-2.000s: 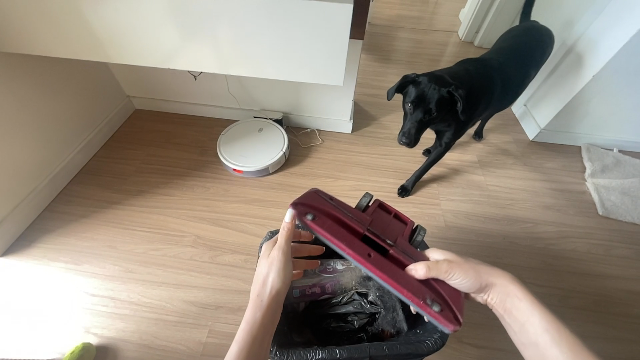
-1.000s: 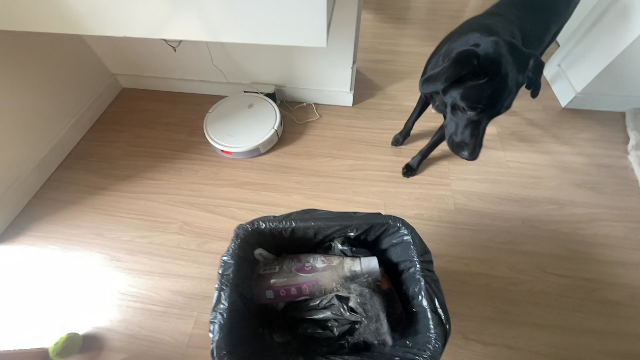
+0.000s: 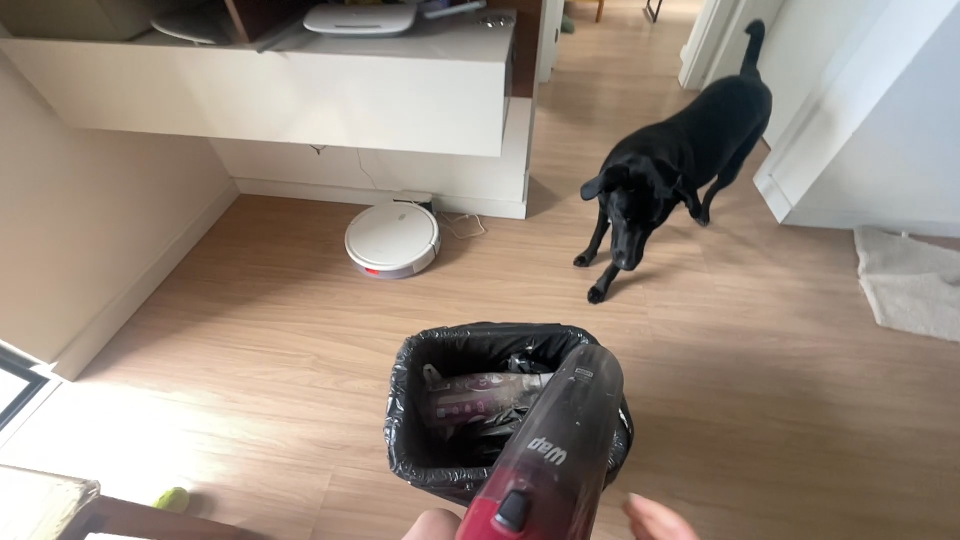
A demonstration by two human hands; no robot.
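Observation:
A red WAP handheld vacuum (image 3: 544,450) with a smoky translucent dust cup and a black button slants over the right side of a bin lined with a black bag (image 3: 409,442). My left hand (image 3: 433,525), mostly cut off by the bottom edge, is against the red body and appears to grip it. My right hand (image 3: 658,519) is just right of the vacuum, a small gap away, only its fingers showing and nothing seen in them. Inside the bin lie a crumpled, printed plastic package (image 3: 480,397) and black plastic; grey dust clings to the package.
A black dog (image 3: 675,150) stands beyond the bin, head lowered. The white robot vacuum (image 3: 392,236) is on the wooden floor under a white wall-mounted cabinet (image 3: 285,94), a thin cable beside it. A green ball (image 3: 172,500) lies lower left, a light rug (image 3: 911,281) at right.
The maroon vacuum head held over the bin two seconds ago is out of view. The handheld vacuum's body and parts of both hands have come in from below. The dog has shifted its stance.

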